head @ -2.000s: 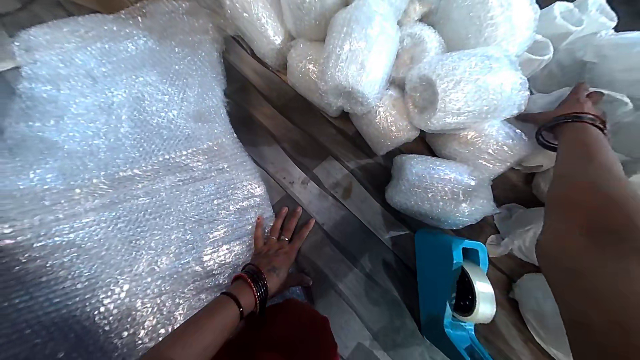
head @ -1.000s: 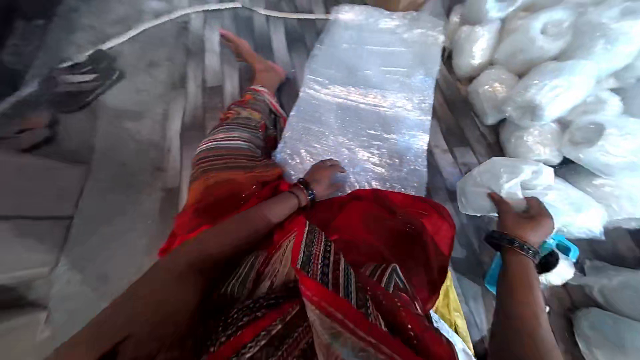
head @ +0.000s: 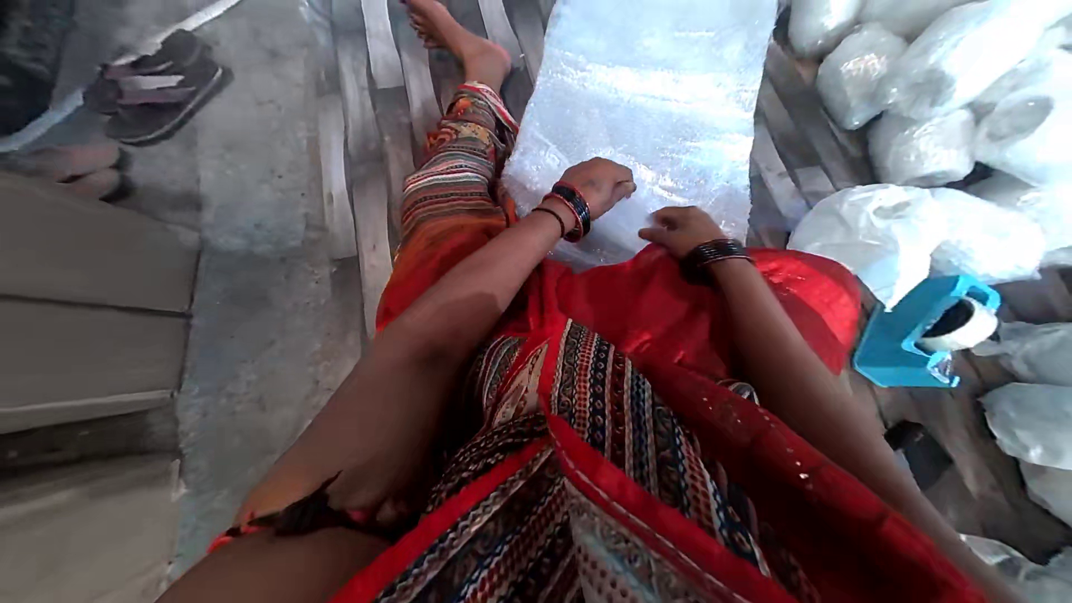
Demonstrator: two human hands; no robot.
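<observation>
A long sheet of bubble wrap (head: 649,100) lies on the striped floor covering between my outstretched leg and a pile of wrapped bundles. Over its near end is my left hand (head: 596,186), its fingers curled; whether it pinches the sheet does not show. My right hand (head: 682,230) is just to the right, low over the same end, thumb and fingers bent and slightly blurred. A white plastic bag (head: 867,230) rests beside my red-clothed knee. Nearer me, at the right, stands a blue tape dispenser (head: 909,335) with a roll of clear tape (head: 963,327).
Several bubble-wrapped bundles (head: 925,142) are piled at the upper right. More plastic bags (head: 1034,423) lie at the right edge. Sandals (head: 163,88) are on the concrete floor at the upper left, near steps (head: 92,243). My bare foot (head: 456,38) extends beside the sheet.
My right hand has moved left from the white plastic bag to the near end of the bubble wrap; the bag it held one second ago now lies beside my knee.
</observation>
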